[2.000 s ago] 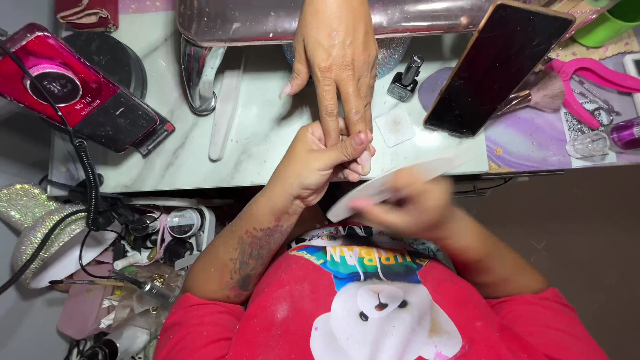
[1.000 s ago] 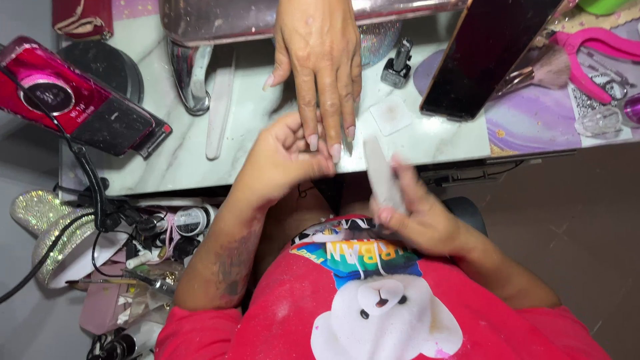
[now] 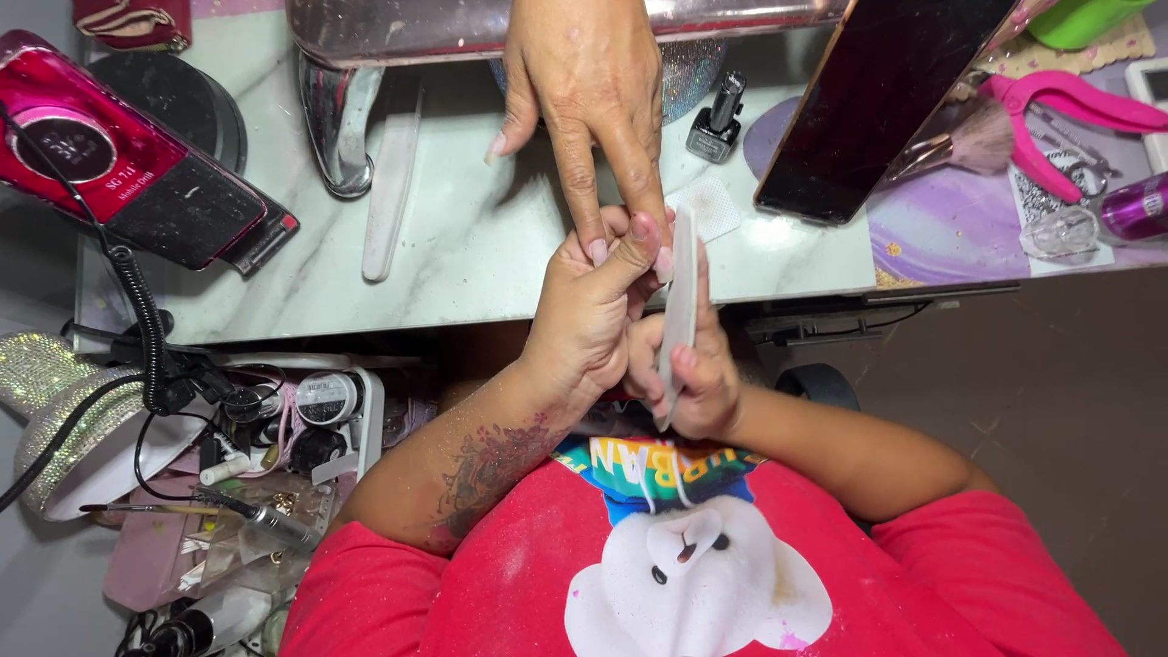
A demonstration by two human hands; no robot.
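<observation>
My left hand point(image 3: 593, 306) grips fingers of another person's hand point(image 3: 589, 100), which reaches down from the top of the view over the table edge. My right hand point(image 3: 698, 374) holds a pale nail file point(image 3: 680, 292) nearly upright in the picture, its upper part beside one of the held fingertips. A second nail file point(image 3: 392, 196) lies on the marble-patterned tabletop to the left. Behind the held fingers are a small white pad point(image 3: 705, 210) and a black nail polish bottle point(image 3: 716, 123).
On the left stand a red nail drill unit point(image 3: 119, 155) and a metal armrest leg point(image 3: 338, 128). A phone point(image 3: 849, 109), a soft brush point(image 3: 981, 141) and pink cutters point(image 3: 1040, 119) are on the right. A cluttered cart with jars point(image 3: 326, 399) is below left.
My left hand has taken hold of the other person's fingers, which it was barely touching a second ago. My right hand has brought the file up against the fingertips.
</observation>
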